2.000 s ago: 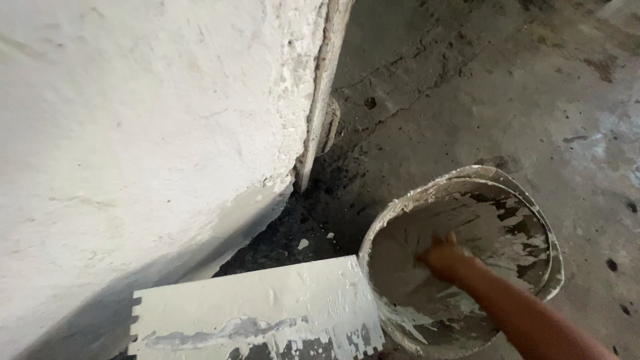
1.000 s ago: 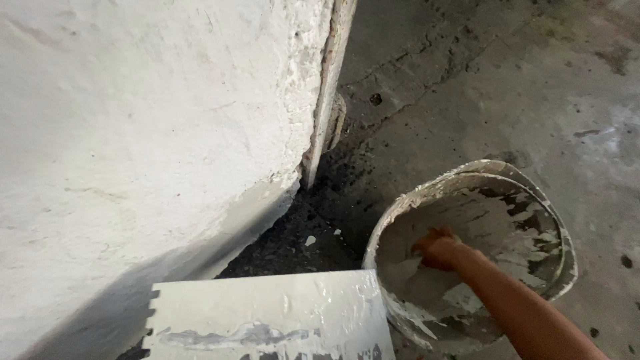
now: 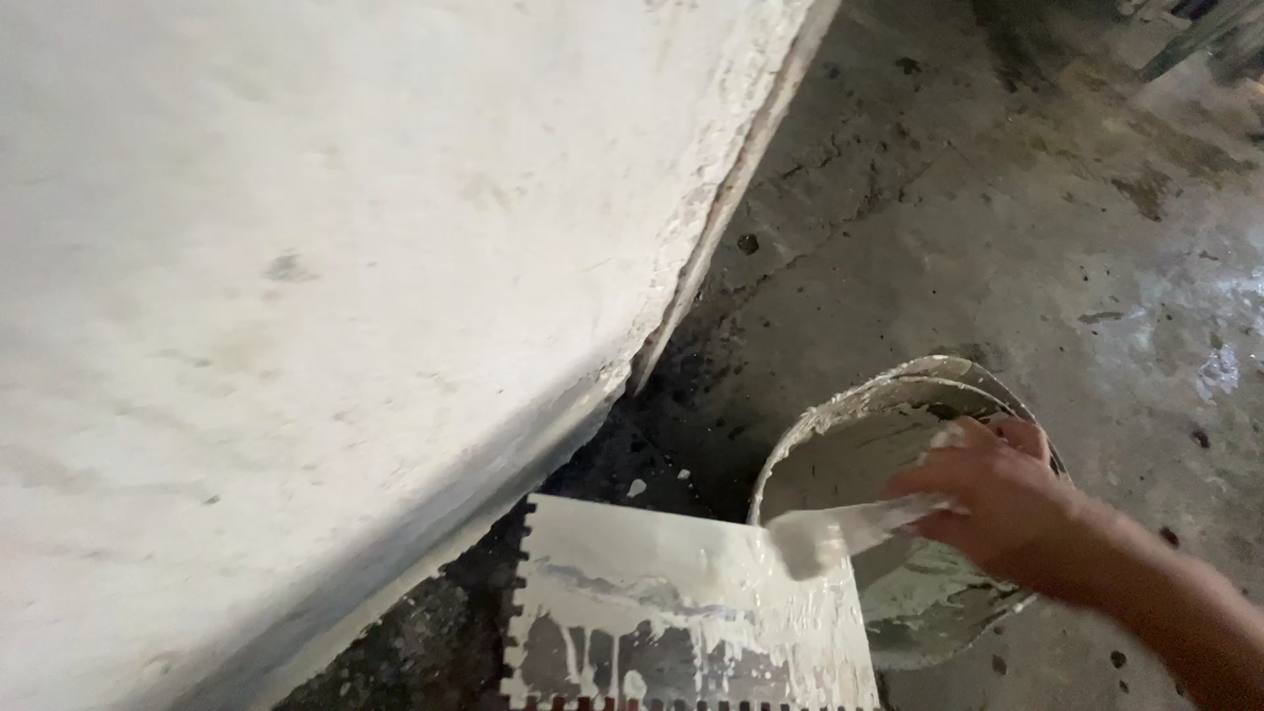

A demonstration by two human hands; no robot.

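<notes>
My right hand [image 3: 983, 494] is closed on a putty knife [image 3: 869, 523] smeared with wet white compound, its blade at the right part of a notched steel trowel [image 3: 681, 602]. Streaks of the same compound coat the trowel, whose toothed edges show on the left and at the bottom. Under my right hand and forearm stands a round bucket [image 3: 790, 459] with crusted rim and compound on its inner walls. My left hand is out of view, and what supports the trowel is hidden below the frame.
A white plastered wall [image 3: 346, 247] fills the left, ending in a rough vertical edge [image 3: 731, 188]. The stained concrete floor [image 3: 987, 247] stretches right, and white flecks [image 3: 637, 488] lie on dark floor near the wall's foot.
My right hand has come up out of the bucket with the putty knife and moved left to the trowel. Earlier it was down inside the bucket.
</notes>
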